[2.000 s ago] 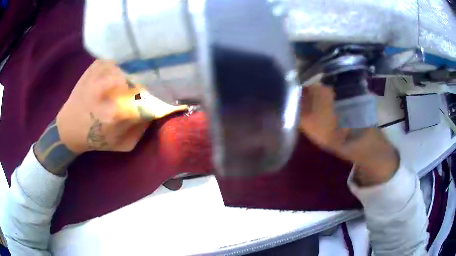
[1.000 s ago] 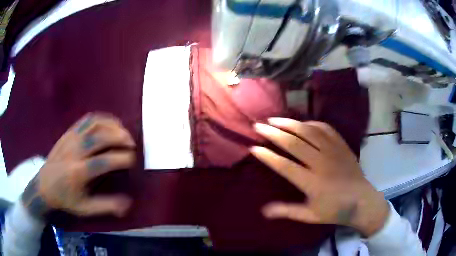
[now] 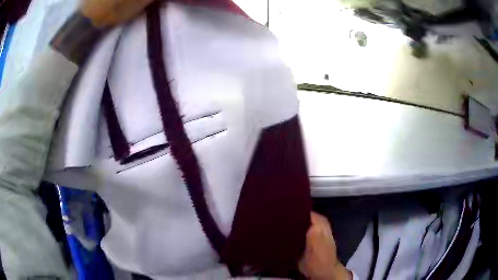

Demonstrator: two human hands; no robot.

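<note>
The garment panel (image 3: 218, 65) hangs lifted in front of me with its pale reverse showing. Dark maroon strips (image 3: 173, 123) run down it, and two thin lines with a dark slit (image 3: 146, 153) between them cross its middle. A maroon part (image 3: 273, 202) shows at the lower right. My left hand (image 3: 117, 8) is at the top left, cut off by the frame edge, at the panel's upper edge; its fingers are hidden. My right hand (image 3: 323, 249) holds the panel's lower right edge, its fingertips partly behind the cloth.
The white machine table (image 3: 382, 147) curves across the right, with the cream bed plate (image 3: 415, 71) behind. Dark blurred machine parts (image 3: 404, 22) are at the top right. A small grey square (image 3: 478, 116) lies at far right. White-and-maroon pieces (image 3: 404, 235) hang below right.
The panel has been lifted and turned from maroon face to pale reverse. The left hand has moved up, the right hand down. The machine head has mostly left the view.
</note>
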